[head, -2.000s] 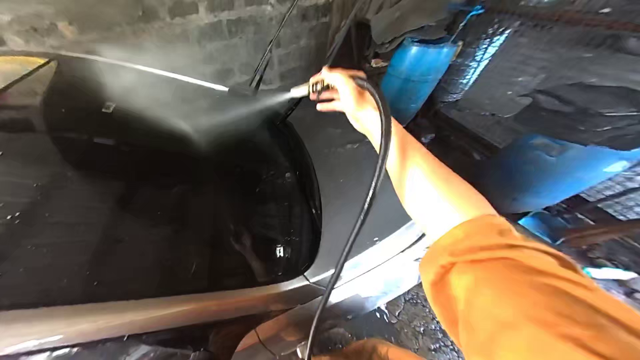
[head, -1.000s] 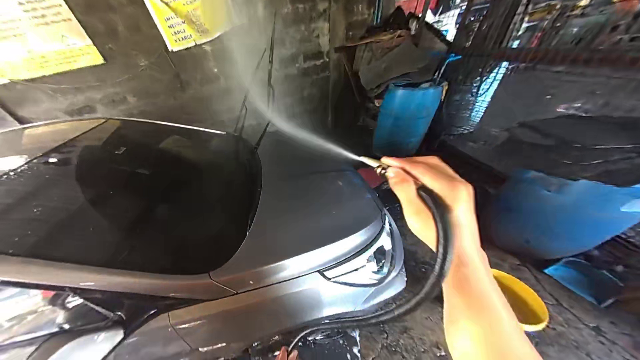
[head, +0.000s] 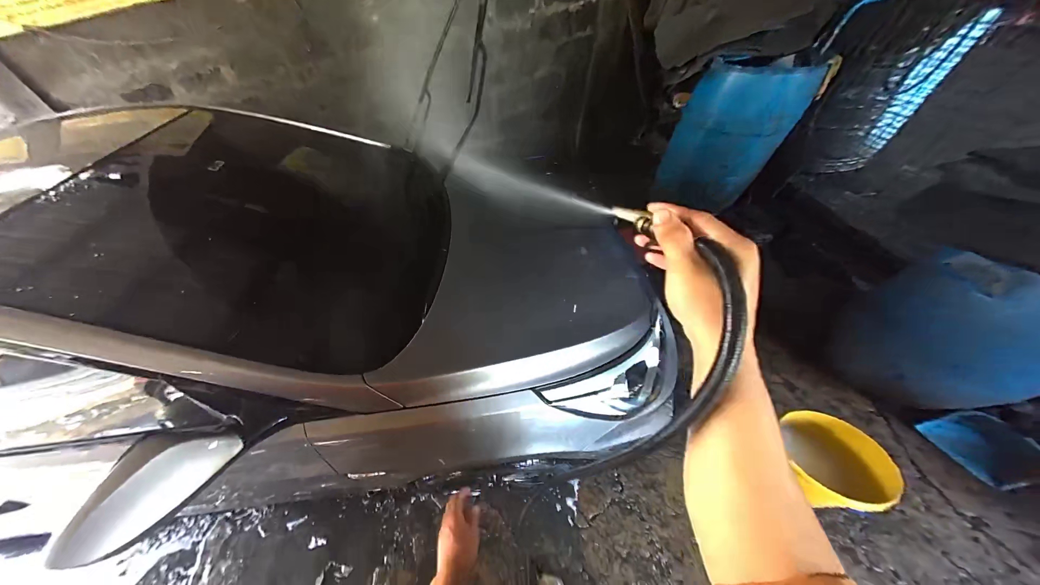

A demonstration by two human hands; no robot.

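Note:
My right hand grips a brass spray nozzle beyond the front corner of a grey car. A fan of water leaves the nozzle leftward over the hood toward the windshield. From the nozzle a black hose bends over my wrist and runs down past the headlight. My left hand is low at the bottom, beside the car's front fender and above the wet floor; whether it touches the hose cannot be told. The side mirror is at the lower left.
A blue plastic barrel stands near the dark block wall. On the right are a large blue container, a smaller blue piece and a yellow bucket. Foam and water lie on the rough floor.
The water stream, which rose up the wall a second ago, now spreads lower over the hood's far edge. My left hand shows more clearly below the fender.

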